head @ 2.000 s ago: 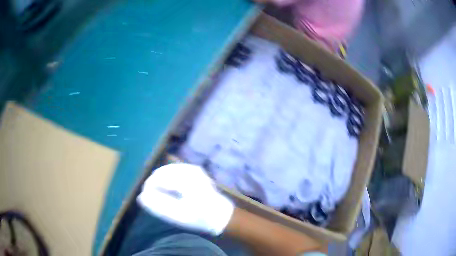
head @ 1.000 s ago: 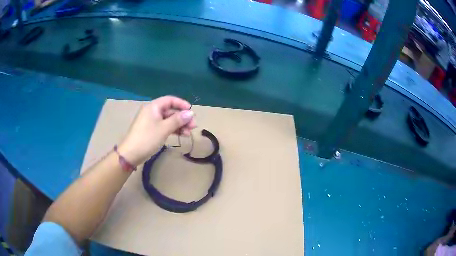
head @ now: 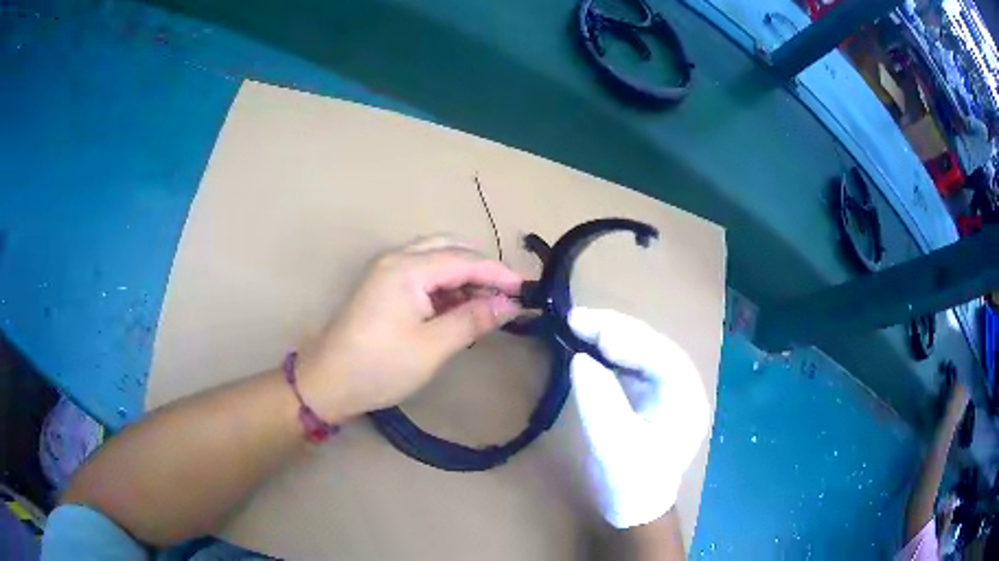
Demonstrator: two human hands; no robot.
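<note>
A black headband (head: 466, 455) lies on the tan cardboard work pad (head: 329, 164), with one black yoke beside its upper right end. My right hand (head: 641, 411), in a white glove, grips another black half-ring yoke (head: 597, 228) by its lower part. My left hand (head: 405, 323), bare with a red wrist cord, pinches a small end piece or wire at the yoke's stub, near the headband's end. A thin dark wire (head: 492, 214) stands up from near my left fingertips. The exact contact between yoke and headband is hidden by my fingers.
The dark green conveyor belt (head: 504, 93) runs behind the pad and carries black headband assemblies (head: 635, 49), another to the right (head: 860, 219). A green upright (head: 876, 290) stands at the right. Another person's arm (head: 937, 460) reaches in at the right edge.
The gloved right hand has come from beside the carton to the pad with a yoke. The left hand has moved from the wires down to the yoke's stub. The view has turned.
</note>
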